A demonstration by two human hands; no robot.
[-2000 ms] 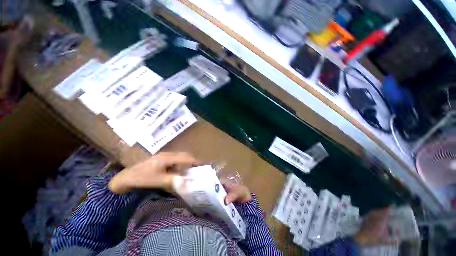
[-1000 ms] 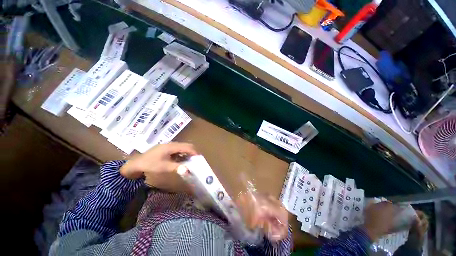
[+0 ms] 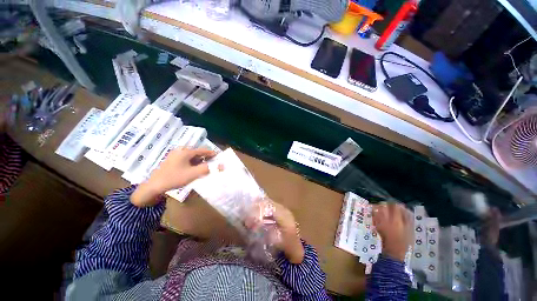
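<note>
A slim white carton (image 3: 231, 181) lies slantwise between my two hands, above the brown cardboard sheet (image 3: 297, 203). My left hand (image 3: 176, 170) holds its upper left end with the fingertips. My right hand (image 3: 277, 229) is at its lower right end, gripping crinkled clear plastic (image 3: 263, 226) that covers that end. The plastic's edges are blurred. A fanned stack of white cartons (image 3: 132, 132) lies beyond my left hand, partly hidden by it.
Another person's hand (image 3: 393, 226) reaches onto a row of white cartons (image 3: 433, 241) at right. Loose cartons lie on the green belt (image 3: 259, 126). The white shelf (image 3: 277, 59) holds phones, cables and a pink fan (image 3: 521, 141). An open brown box (image 3: 70, 217) is at lower left.
The carton in my hands has turned its broad face up, with plastic around its lower end. My right hand has moved up and left. The other person's hand has moved left onto the row of cartons.
</note>
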